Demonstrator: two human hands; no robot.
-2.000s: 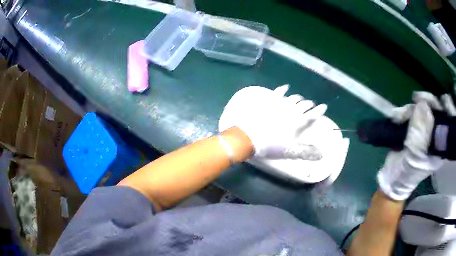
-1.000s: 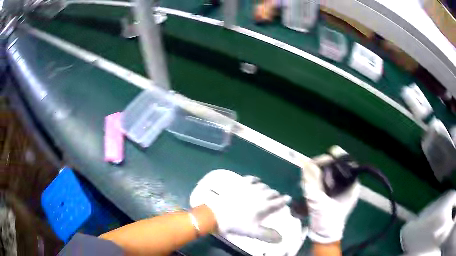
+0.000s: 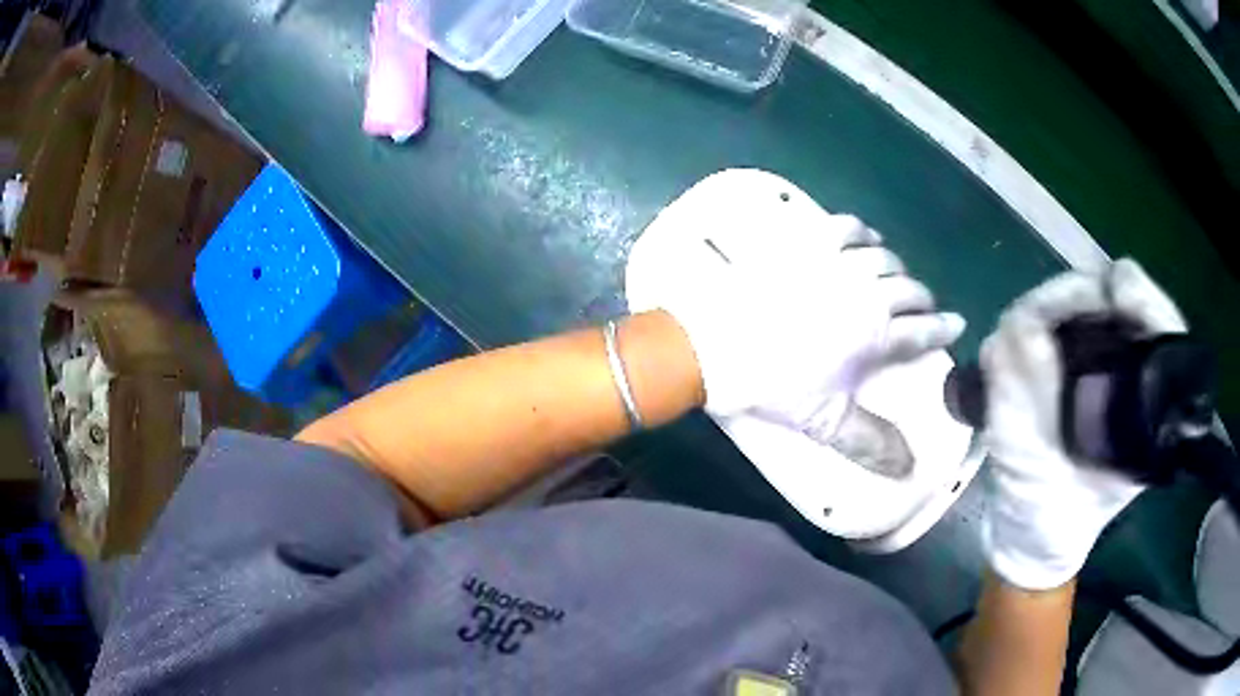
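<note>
A white appliance housing lies on the green bench with its flat oval face up, small screw holes near its rim. My left hand, in a white glove, lies flat on the housing, palm down, fingers a little apart. My right hand, in a white glove, is closed around a black electric screwdriver at the housing's right end. The screwdriver points left, its nose at the housing's right edge. Its thin tip cannot be made out.
A pink block, a clear plastic box and a shallower clear tray sit at the bench's far side. A blue stool and cardboard cartons stand at left. Grey-white housings lie at lower right, beside the black cord.
The view has tilted down since one second ago. Compared with two seconds ago, the screwdriver has come from apart at the right to the housing's right edge. My left hand stays on the housing.
</note>
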